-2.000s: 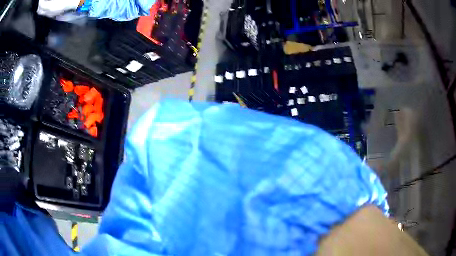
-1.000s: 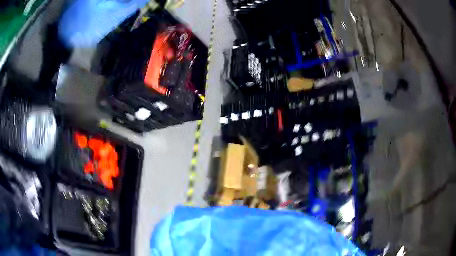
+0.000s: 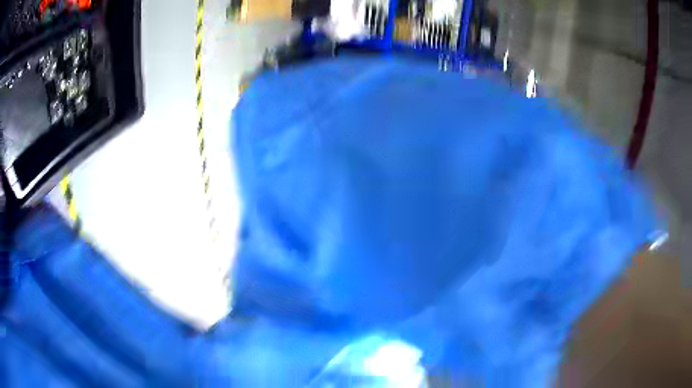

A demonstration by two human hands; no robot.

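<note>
A large blue sleeve (image 3: pixel 425 189) fills the middle of the view, very close and blurred. Bare skin (image 3: pixel 637 326) shows past its cuff at the lower right, cut off by the edge. It looks like part of my right wrist or hand, but no fingers show. My left hand is not in view. A black divided tray (image 3: pixel 130 76) lies at the upper left, nearest in front of me. It holds small metal parts (image 3: pixel 70 76) in one compartment and orange-red parts (image 3: pixel 67 5) in the compartment at the top edge.
Blue cloth (image 3: pixel 61 303) covers the lower left. Yellow-black floor tape (image 3: pixel 200 98) runs down the pale floor (image 3: pixel 167 174). Behind the sleeve stand a blue frame (image 3: pixel 391 23) and a cardboard box (image 3: pixel 262 9). A dark red line (image 3: pixel 649 76) crosses the floor at right.
The view has swung, so the tray has shifted to the upper left and the black bins are out of view. The blue sleeve has risen from the bottom edge and covers the middle.
</note>
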